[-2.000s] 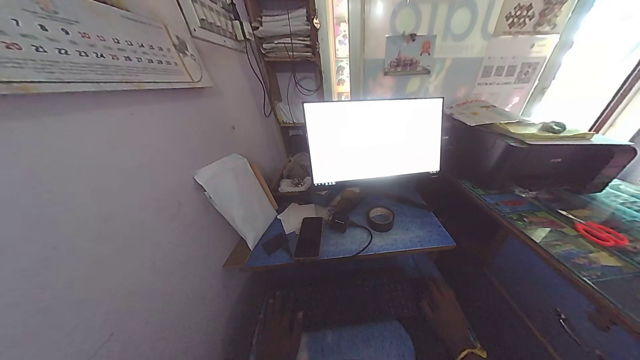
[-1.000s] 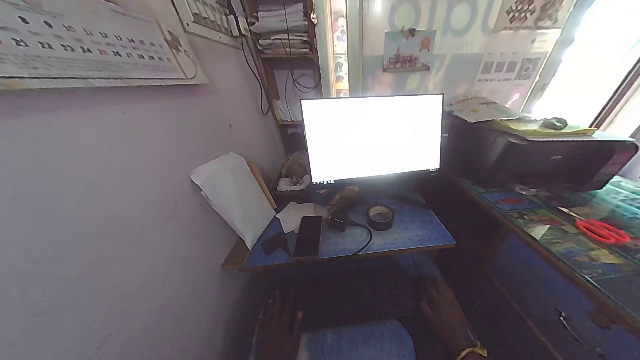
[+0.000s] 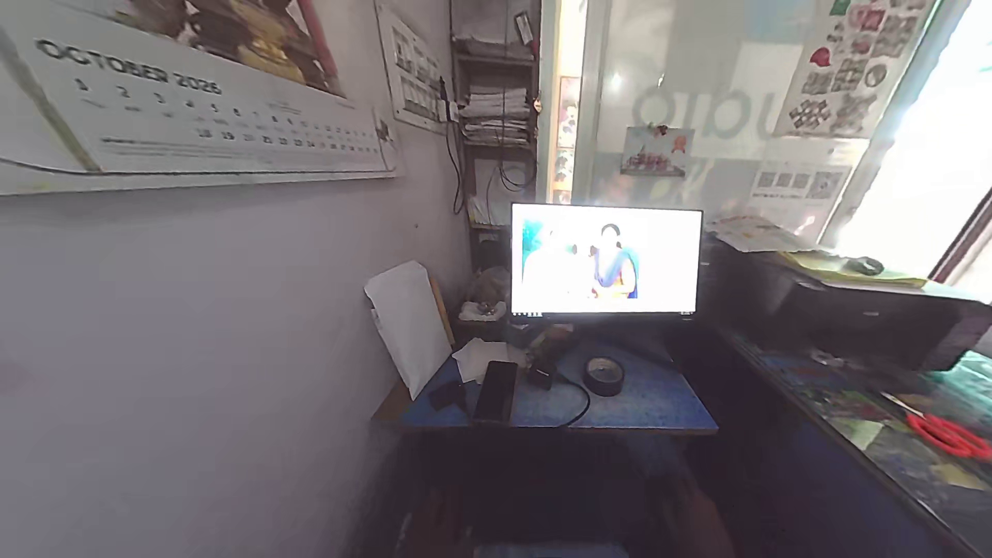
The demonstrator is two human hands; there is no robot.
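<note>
My left hand (image 3: 438, 527) rests low in the dark below the blue desk (image 3: 643, 407), at the left end of what looks like a dark keyboard. At its right end lies my right hand (image 3: 690, 508); no held thing shows in either, and the fingers are dim and blurred. Above them on the desk are a black phone (image 3: 497, 391), a roll of black tape (image 3: 604, 376), a small black device with a cable (image 3: 542, 375) and white papers (image 3: 484, 358). Behind these stands a lit monitor (image 3: 608, 260) with a picture of people on it.
A white envelope (image 3: 412, 325) leans at the left wall under a calendar (image 3: 232, 116). On the right, a black printer (image 3: 868, 310) stands on a counter with red-handled scissors (image 3: 945, 434). Shelves with paper stacks (image 3: 496, 116) rise behind the desk.
The monitor, plain white before, now shows a picture of people. The view has tilted up, so the hands sit lower in it.
</note>
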